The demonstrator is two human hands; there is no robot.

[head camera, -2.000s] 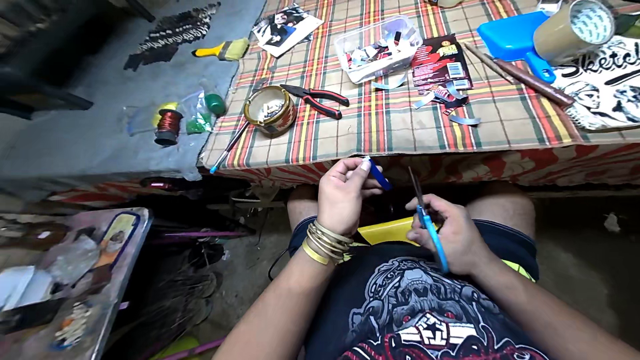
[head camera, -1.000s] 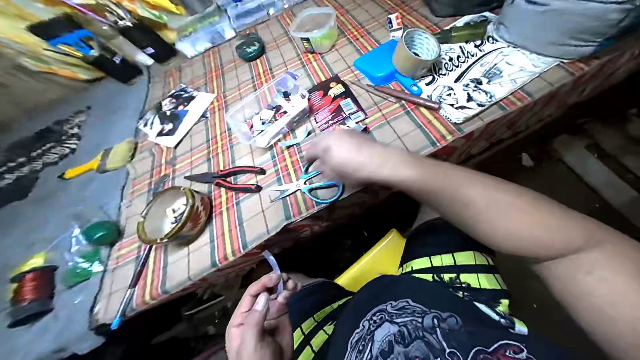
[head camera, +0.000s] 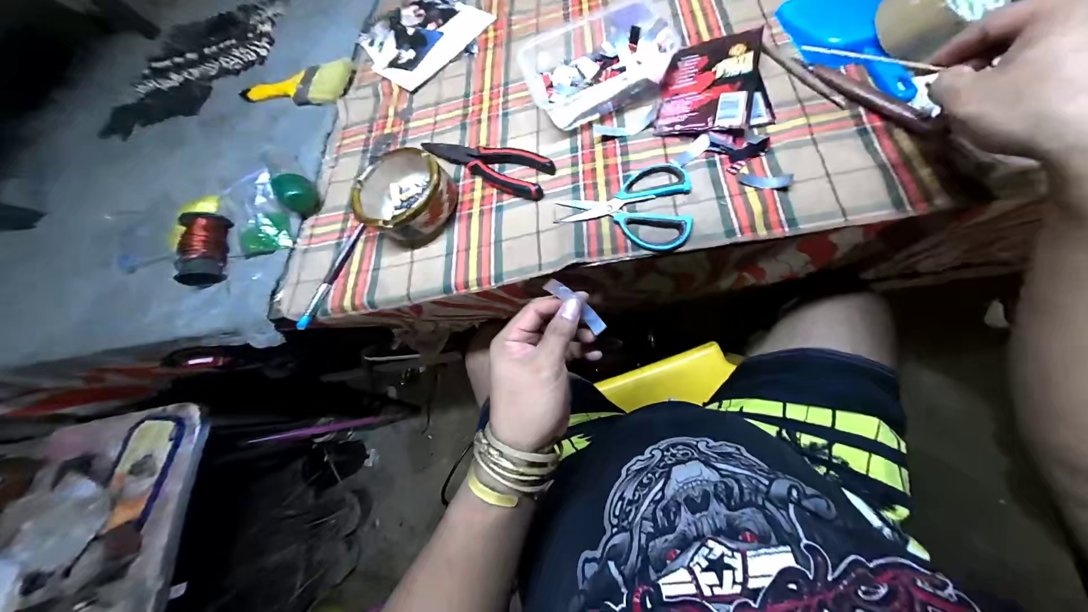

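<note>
Between the thumb and fingers of my left hand (head camera: 544,357) is a small pale bluish strip (head camera: 576,308), held just off the table's front edge. My right hand (head camera: 1003,93) is at the upper right, its fingers closed on a thin stick (head camera: 867,58) that points left over a blue plastic dustpan-like piece (head camera: 829,25). Blue-handled scissors (head camera: 633,208) lie with parted blades near the front edge. Beside them are cut strips (head camera: 765,181), a dark red printed packet (head camera: 707,85) and a clear plastic tub (head camera: 595,68) of small cut pieces.
Red-and-black pliers (head camera: 501,164) lie by a round container (head camera: 406,195) of small pieces, with a thin paintbrush (head camera: 331,276) beside it. A wide yellow-handled brush (head camera: 302,82), a spool of copper-coloured wire (head camera: 202,246) and a picture sheet (head camera: 425,38) lie farther left. A cluttered tray (head camera: 183,476) stands lower left.
My right hand held the scissors two seconds ago, then was beside them on the table. It has since moved right, away from them, and taken hold of a thin stick.
</note>
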